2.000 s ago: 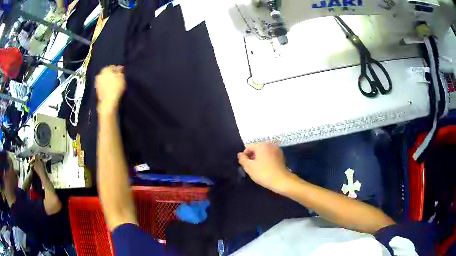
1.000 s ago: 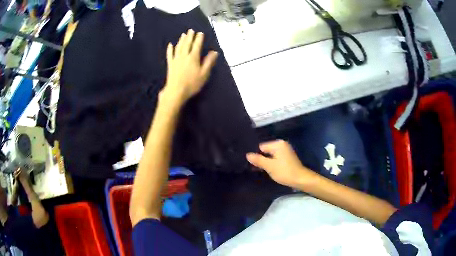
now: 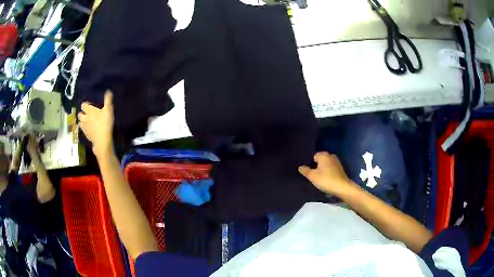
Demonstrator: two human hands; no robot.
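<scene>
A wide black fabric piece [image 3: 246, 81] lies over the white table's front edge and hangs onto my lap. A dark heap of black cloth [image 3: 130, 48] lies to its left, with white table showing between them. My left hand [image 3: 98, 123] is on the heap's lower left part, fingers spread; its grip on the cloth is unclear. My right hand [image 3: 326, 172] is at the right edge of the hanging black piece, with thumb and fingers close together at the cloth. A small grey-white patch [image 3: 242, 147] shows on the black cloth.
Black scissors [image 3: 402, 53] lie on the white table [image 3: 368, 81]. A striped strip [image 3: 467, 86] hangs at the right above a red-blue basket [image 3: 445, 184]. A red basket [image 3: 142, 186] with light blue cloth [image 3: 195, 191] stands left of my lap. Another person's arms [image 3: 41, 170] show far left.
My left hand has moved left and down from the black piece to the heap. The black piece now lies further right, over the machine's needle area, and a gap shows between it and the heap.
</scene>
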